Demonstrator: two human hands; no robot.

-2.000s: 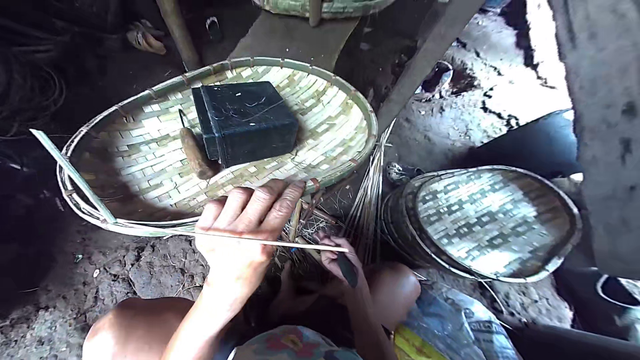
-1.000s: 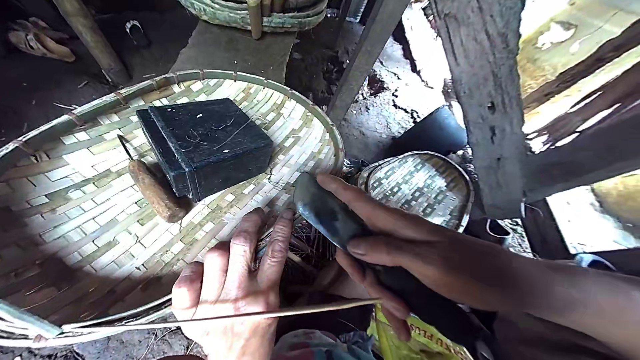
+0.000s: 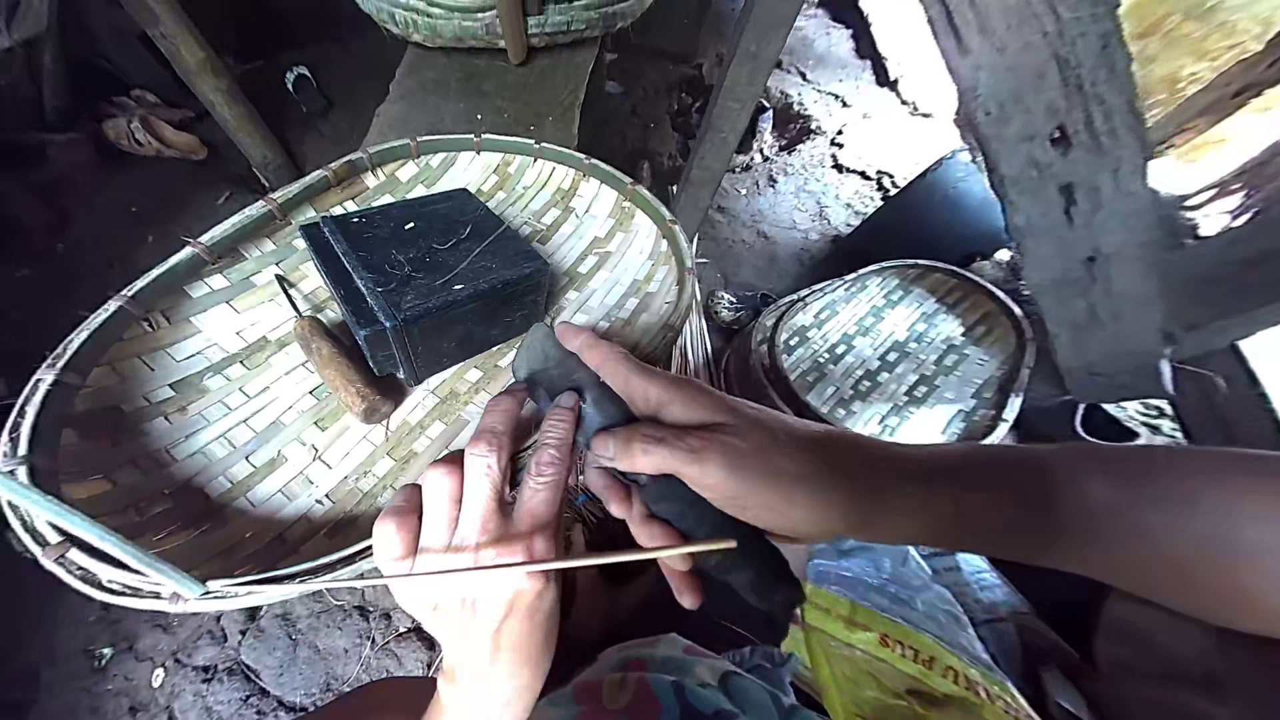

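My right hand (image 3: 690,450) grips a dark knife or similar tool (image 3: 560,375) with a wide rounded end and a thick dark handle part. That end touches the fingertips of my left hand (image 3: 490,520), which lies at the near rim of a large oval woven bamboo tray (image 3: 600,220). What the left fingers press on is mostly hidden. A thin bamboo strip (image 3: 590,560) crosses the back of my left hand. In the tray sit a black lidded box (image 3: 440,270) and an awl with a wooden handle (image 3: 340,370), its point toward the far side.
Round woven trays (image 3: 900,350) are stacked at the right. Wooden posts (image 3: 1070,180) rise behind them, and another woven basket (image 3: 560,25) stands at the top. A yellow printed plastic sack (image 3: 900,650) lies by my lap. Sandals (image 3: 155,130) rest at the upper left.
My right hand has come up from low near my lap to the tray's rim, bringing the dark tool to my left fingers. The view has shifted.
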